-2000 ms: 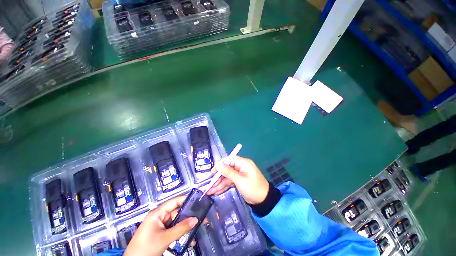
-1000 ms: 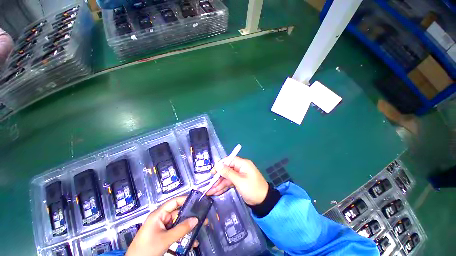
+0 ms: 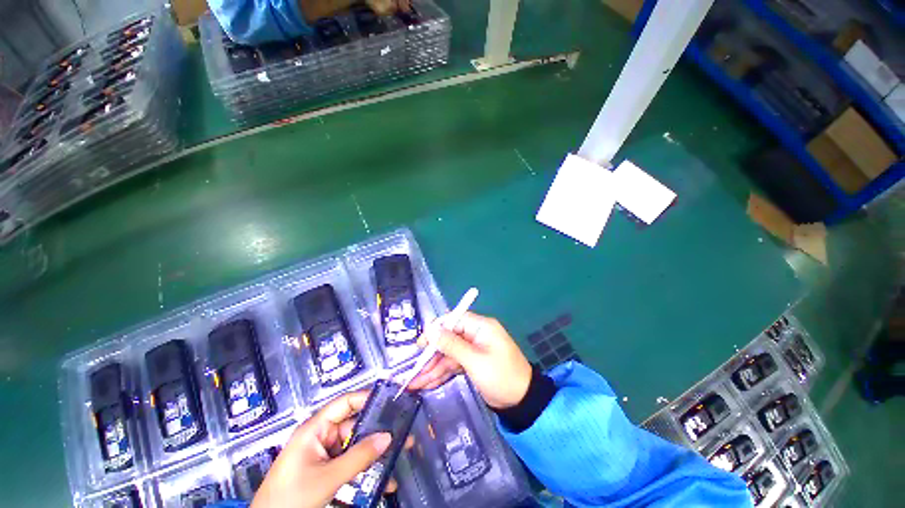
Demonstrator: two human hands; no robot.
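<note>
My left hand [image 3: 323, 451] grips a black handheld unit [image 3: 385, 422] over the front of a clear blister tray [image 3: 268, 288]; blue-white electronics show at the unit's lower end. My right hand [image 3: 476, 357] holds a slim white stick, likely tweezers [image 3: 458, 310], with its tip on the unit's upper end. Several similar black units [image 3: 240, 372] lie in the tray's pockets. The pocket right of the held unit shows a unit [image 3: 458, 446] dimly through plastic. Small black pads [image 3: 553, 340] lie on the green mat right of my right hand.
Two white cards [image 3: 579, 198] lie at the foot of a white post [image 3: 645, 79]. Another tray of units [image 3: 739, 417] is at the lower right. Stacked trays [image 3: 327, 74] stand behind the rail, with a person's blue sleeve [image 3: 260, 18] over them. Blue racks [image 3: 774, 89] are at upper right.
The other person's blue sleeve and hand have reached farther over the rear stacked trays. A person's dark legs have moved away at the right. My hands have hardly moved.
</note>
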